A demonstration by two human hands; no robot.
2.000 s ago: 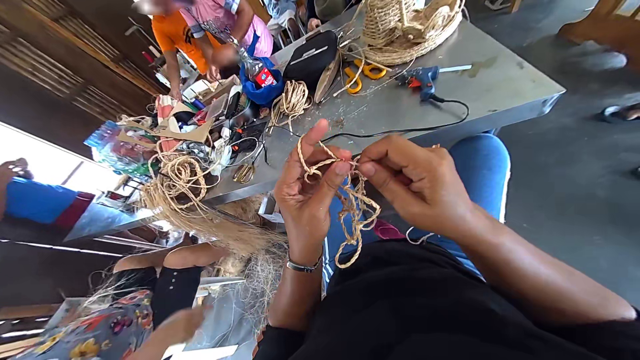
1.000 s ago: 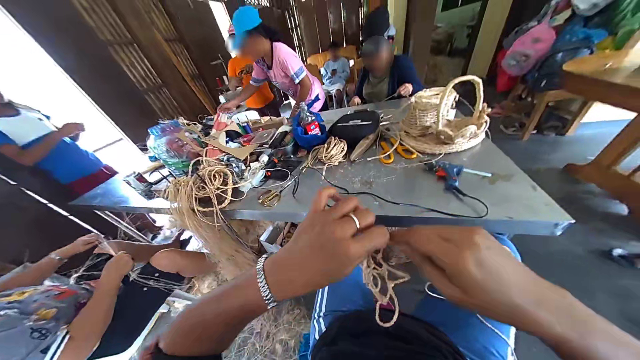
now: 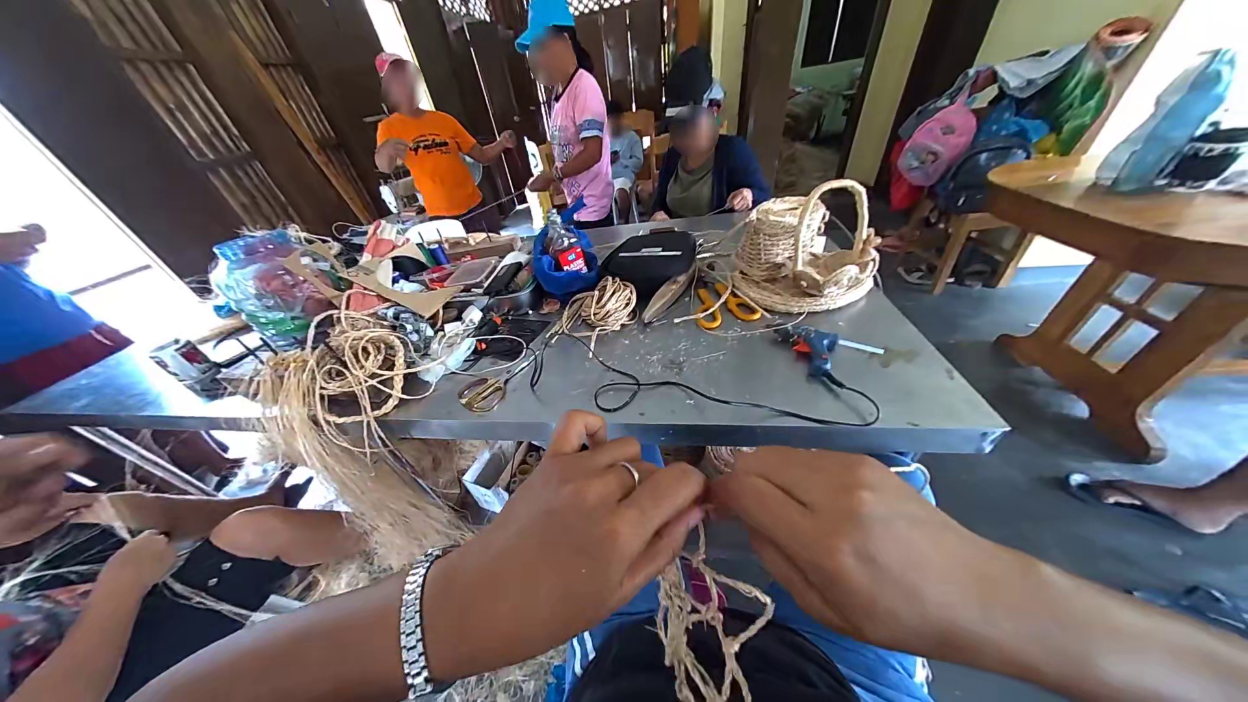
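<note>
A braided natural-fibre cord (image 3: 712, 614) hangs in loops over my lap, its upper part pinched between my two hands. My left hand (image 3: 575, 517), with a ring and a metal watch band, has its fingers closed on the cord. Against its fingertips, my right hand (image 3: 848, 536) grips the same cord from the other side, its back toward the camera. The exact spot where the fingers meet the cord is hidden. Beyond my hands are gold-handled scissors (image 3: 483, 393) and a coil of fibre cord (image 3: 602, 304) on the metal table.
On the metal table (image 3: 682, 429) stand a woven basket (image 3: 809, 253), orange-handled scissors (image 3: 726, 305), a blue glue gun (image 3: 817, 349) with a black cable, a black case (image 3: 650, 258) and fibre bundles (image 3: 341, 390). Several people work around the table; one sits close at left.
The view has tilted up to show more of the room. My left hand has turned from palm-side visible to back-side visible, and both hands stay together on the cord.
</note>
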